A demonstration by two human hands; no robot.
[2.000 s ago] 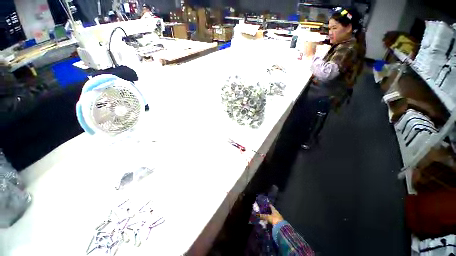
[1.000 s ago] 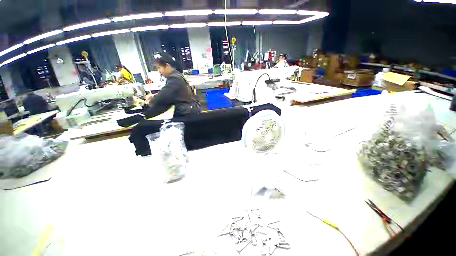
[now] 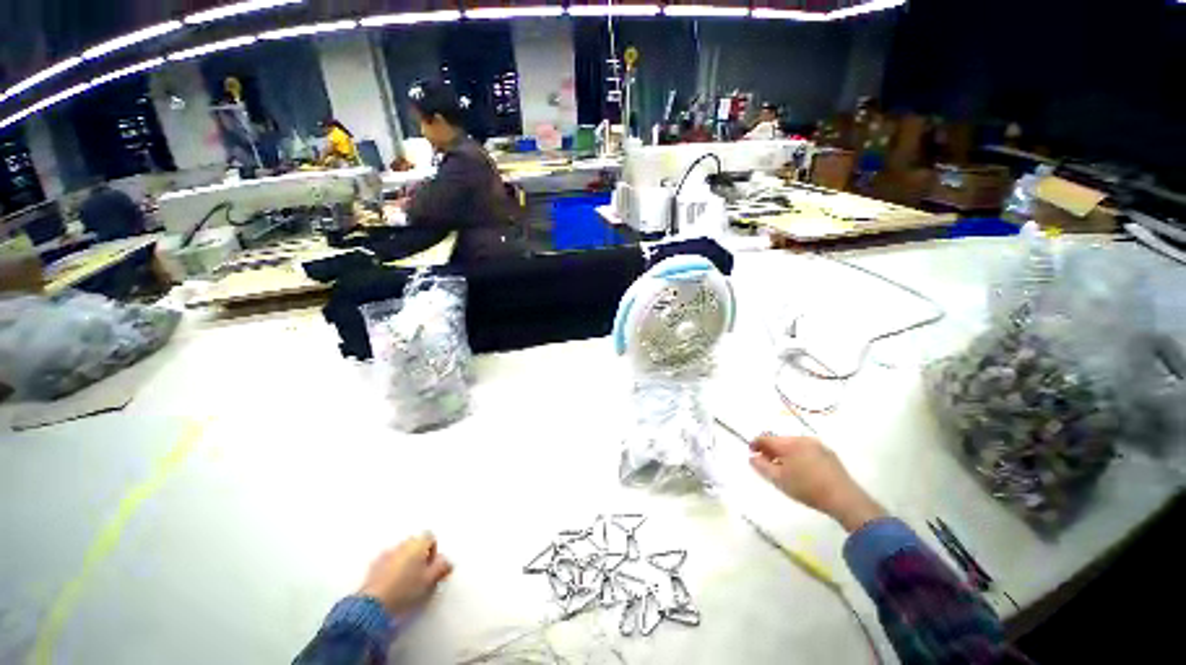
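A loose pile of thin silver metal loops (image 3: 618, 572) lies on the white table near me. My left hand (image 3: 406, 573) is left of the pile, low over the table, fingers curled; whether it holds anything cannot be told. My right hand (image 3: 813, 477) is above and right of the pile, its fingertips pinched on a thin dark stick-like piece (image 3: 732, 429) that points up and left. A clear bag of silver-white pieces (image 3: 667, 439) stands just left of that piece, below the fan.
A small fan (image 3: 676, 318) stands behind the bag. Another clear bag (image 3: 427, 357) is left, before a black roll (image 3: 553, 299). A bulky bag of fittings (image 3: 1021, 422), dark snips (image 3: 960, 552) and a yellow-handled tool (image 3: 809, 564) are right. A person (image 3: 468, 195) sits behind.
The view has swung from the right aisle to the table. Both hands now show over it; one second ago neither did. Two seconds ago a hand held dark purple cloth beside the table.
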